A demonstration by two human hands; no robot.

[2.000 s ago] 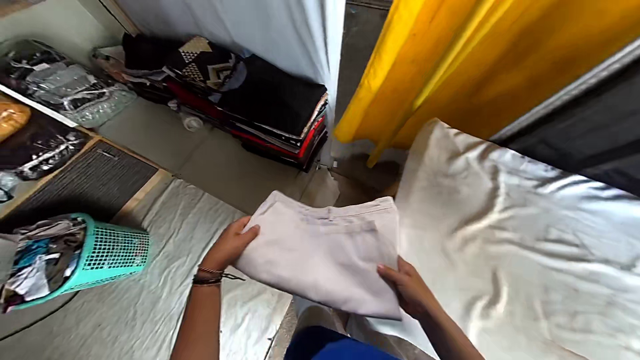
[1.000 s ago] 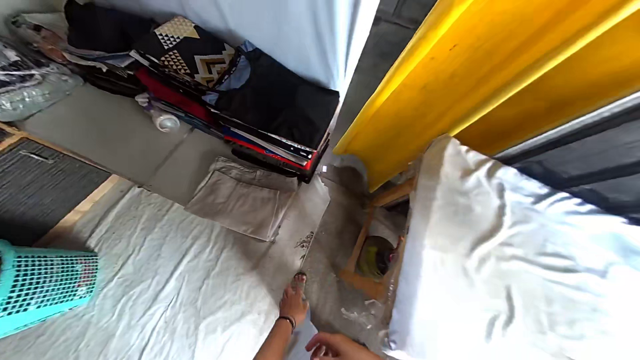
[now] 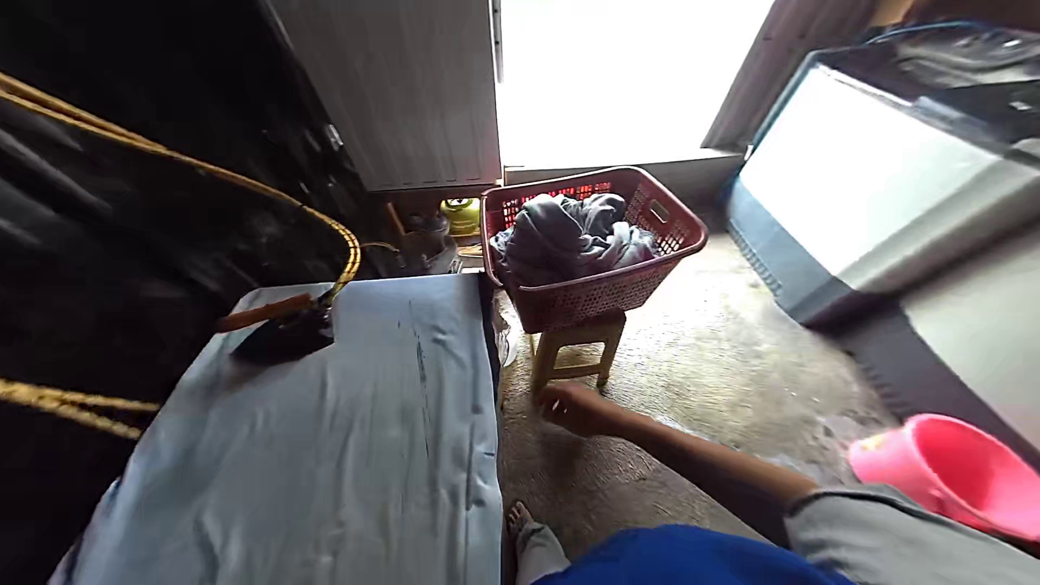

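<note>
My right hand (image 3: 578,409) is stretched out low over the concrete floor, fingers loosely curled, with nothing visible in it. Just above it in the view stands a yellowish plastic stool (image 3: 569,349), on which a dark red plastic laundry basket (image 3: 601,296) rests. Crumpled grey clothes (image 3: 561,236) lie in the basket. To the left is a table with a pale cloth cover (image 3: 349,439). A clothes iron (image 3: 288,329) with an orange-brown handle and a yellow cord (image 3: 244,183) sits at the table's far left corner. My left hand is out of view.
A pink plastic tub (image 3: 951,475) stands on the floor at the right. Beyond it is a large white and grey appliance or cabinet (image 3: 861,179). A bright doorway (image 3: 626,81) lies behind the basket. A green rounded object (image 3: 461,215) sits low behind the table.
The view has swung far round to another side of the room. Two seconds ago both hands held a folded pale garment; one second ago a folded garment lay on the surface near the stacked clothes.
</note>
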